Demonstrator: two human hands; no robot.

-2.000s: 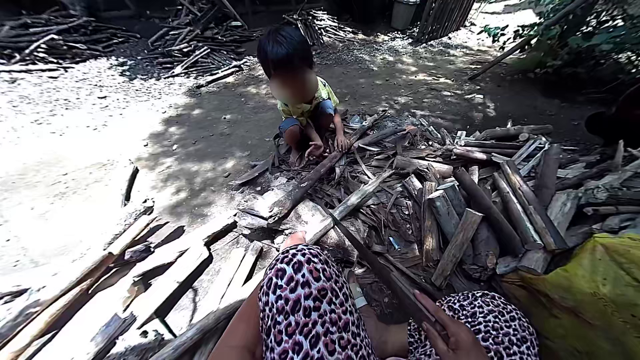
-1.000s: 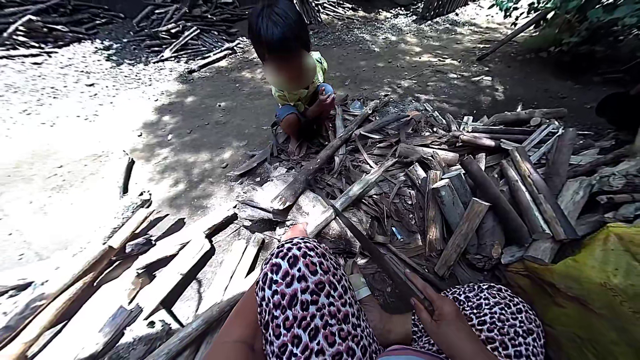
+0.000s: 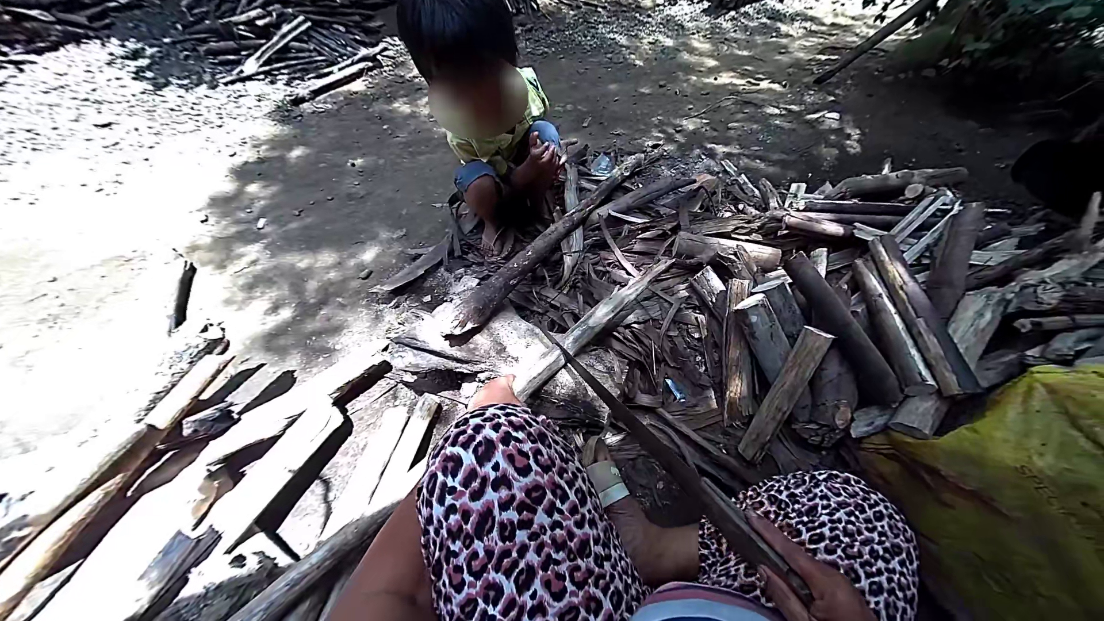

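My right hand [image 3: 815,573] is closed around the lower end of a long dark blade, seemingly a machete [image 3: 668,457], which slants up and left from my right knee. Its narrow tip lies beside a pale wooden stick [image 3: 595,323]. My left hand [image 3: 493,394] shows only in part past my left knee, at the near end of that stick; the knee hides the rest of its grip. Under the stick is a broad, light-coloured piece of wood [image 3: 509,336]. A thicker dark branch [image 3: 539,250] slopes across just beyond it.
A child [image 3: 496,129] squats at the far end of the dark branch. Cut firewood [image 3: 776,345] is heaped at right over bark scraps, beside a yellow-green sack [image 3: 1000,483]. Split wood [image 3: 285,466] lies at left. More branches [image 3: 276,43] are piled at the back.
The child's hands, low by the branch in the oldest frame, are now drawn together at the knees. My right hand and the blade have moved little. The view has tilted somewhat down.
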